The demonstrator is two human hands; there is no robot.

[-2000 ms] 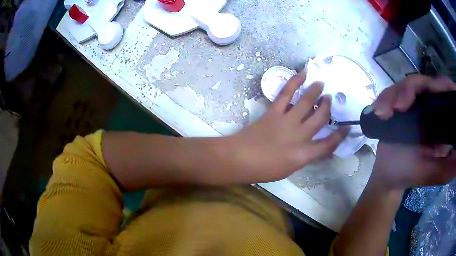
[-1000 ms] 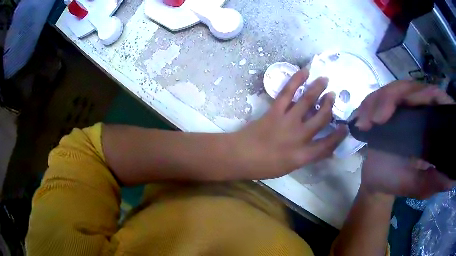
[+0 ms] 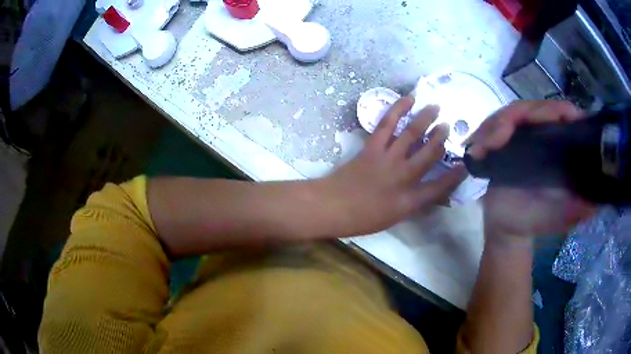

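A white plastic housing [image 3: 477,93] lies on the worn whitish board, its ribbed inside facing up, one round lobe to the left. My left hand [image 3: 387,176] rests on it with fingers spread, pressing it down. My right hand [image 3: 529,166] grips a thick black electric screwdriver [image 3: 553,155], held nearly level and pointing left. Its tip is at the housing beside my left fingers; the bit is mostly hidden and blurred. No screw can be made out.
Two white assemblies with red blocks lie at the back left, one nearer [image 3: 308,41] and one farther [image 3: 158,48]. A silver metal box [image 3: 533,79] stands at the right, red parts [image 3: 508,8] behind it. A clear plastic bag [image 3: 602,283] is at lower right.
The screwdriver and my right hand have moved left, closer to my left fingers, and less of the bit shows. My left hand stays on the housing. The view has shifted slightly.
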